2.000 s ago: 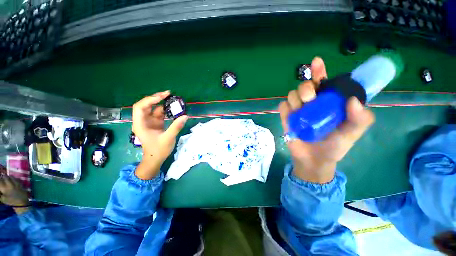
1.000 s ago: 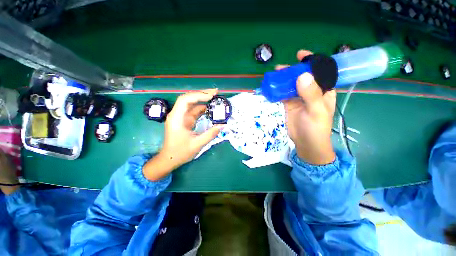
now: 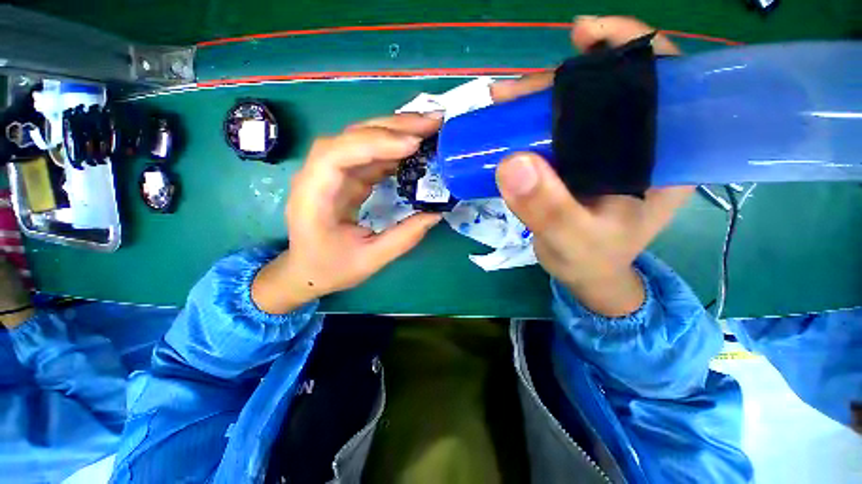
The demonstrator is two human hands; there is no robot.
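My left hand (image 3: 340,203) holds a round black watch module (image 3: 432,185) between thumb and fingers, its pale label partly showing. My right hand (image 3: 586,208) grips the dispensing syringe (image 3: 747,113) at its black wrap (image 3: 605,118). The syringe lies nearly level, its blue end over the module's upper right part. The needle tip is hidden, and I cannot tell whether it touches the module. The crumpled white wipe (image 3: 491,227) with blue spots lies under both hands, partly covered.
Another round module (image 3: 252,129) lies on the green bench (image 3: 222,265) left of my left hand. Further left are more modules (image 3: 158,187) and a parts tray (image 3: 92,227). A metal rail (image 3: 104,61) runs at the upper left. A cable (image 3: 729,255) hangs at right. Blue sleeves of other people show at both sides.
The syringe has come left and closer to the camera, its blue end now over the module in my left hand. The view has shifted, and the syringe's green cap has left the picture.
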